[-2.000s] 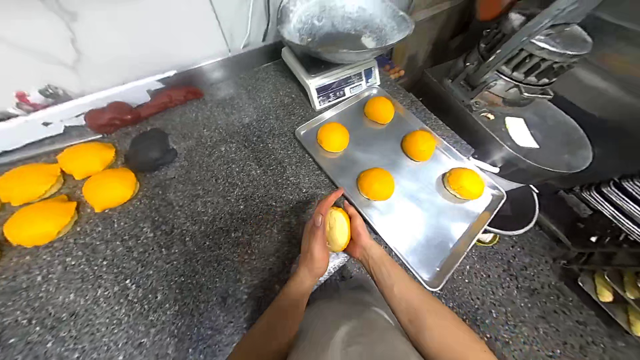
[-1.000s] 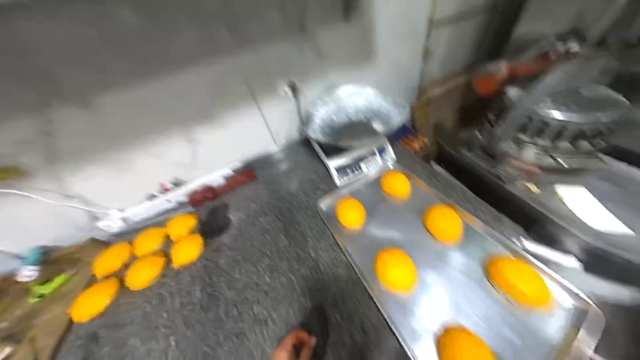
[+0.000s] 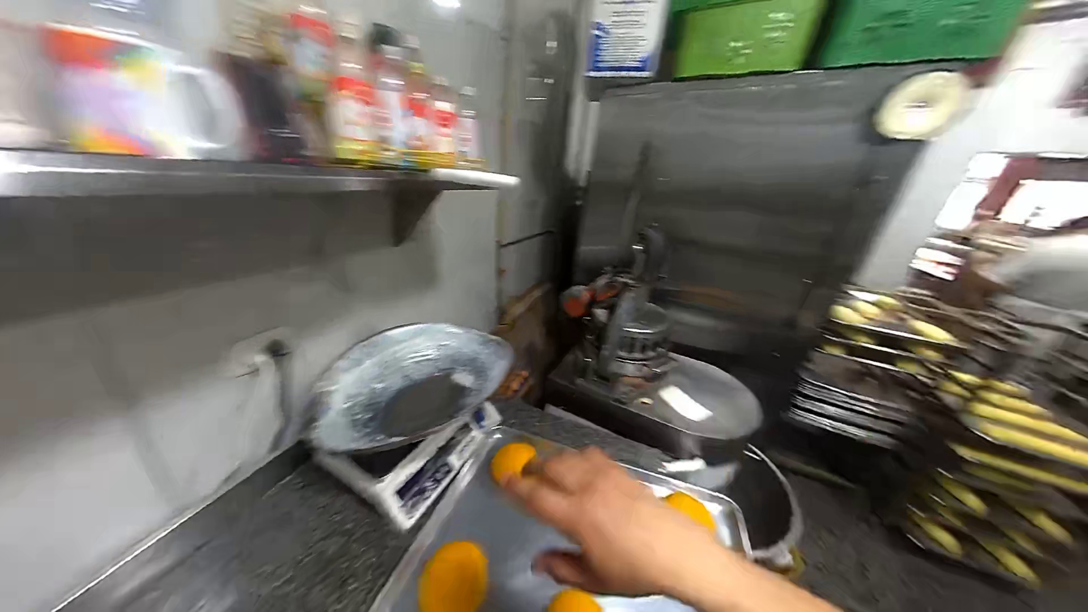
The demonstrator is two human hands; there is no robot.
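My right hand point(image 3: 599, 518) reaches over a metal baking tray point(image 3: 425, 552) on the speckled counter. Its fingertips are at or just beside an orange-topped dough round point(image 3: 512, 461) near the tray's far end; whether they touch it is unclear. Another orange round point(image 3: 454, 578) lies at the near left of the tray, one point(image 3: 690, 511) shows beyond my wrist, and one point(image 3: 575, 602) is cut off by the bottom edge. The hand hides the tray's middle. My left hand is outside the view.
A digital scale point(image 3: 399, 493) carrying a large metal bowl point(image 3: 412, 387) stands against the wall, left of the tray. Behind the tray are a dough-dividing machine point(image 3: 642, 340) and a dark round container point(image 3: 769, 501). Racks of trays with pale dough pieces point(image 3: 1020, 416) stand at right. A shelf point(image 3: 255, 177) holds bottles.
The view has swung up and right. Two seconds ago both hands held an orange-topped round beside the tray; now only my right hand shows, over the tray.
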